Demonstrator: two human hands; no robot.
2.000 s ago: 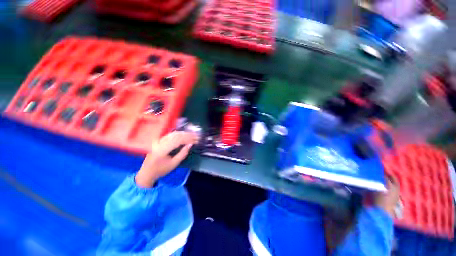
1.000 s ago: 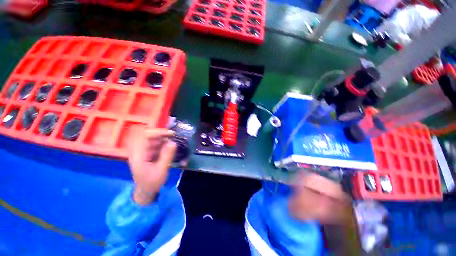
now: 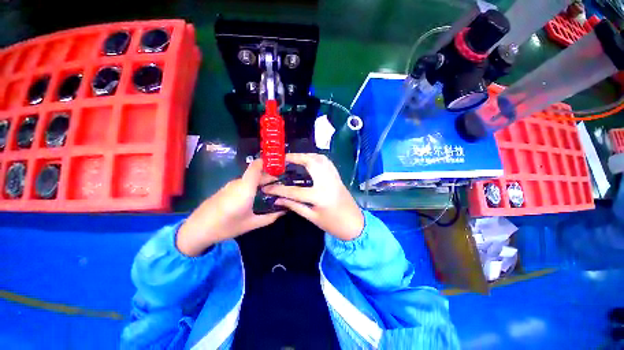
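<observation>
The black clamp press stands on the green bench, its red ribbed handle lowered toward me. My left hand and my right hand meet at the front of the press base, below the handle. Their fingers are bent around a small dark area with light marks. I cannot tell whether this is a held black unit or part of the base; fingers and handle cover it. The red left tray holds several round black discs in its compartments.
A blue box sits right of the press, with a black regulator and clear cylinder above. A white scrap and thin hose lie between. The right red tray holds two discs. A carton of white scraps is below.
Both hands have come together at the press front, my left from beside the left tray and my right from near the blue box. The view has moved closer to the press.
</observation>
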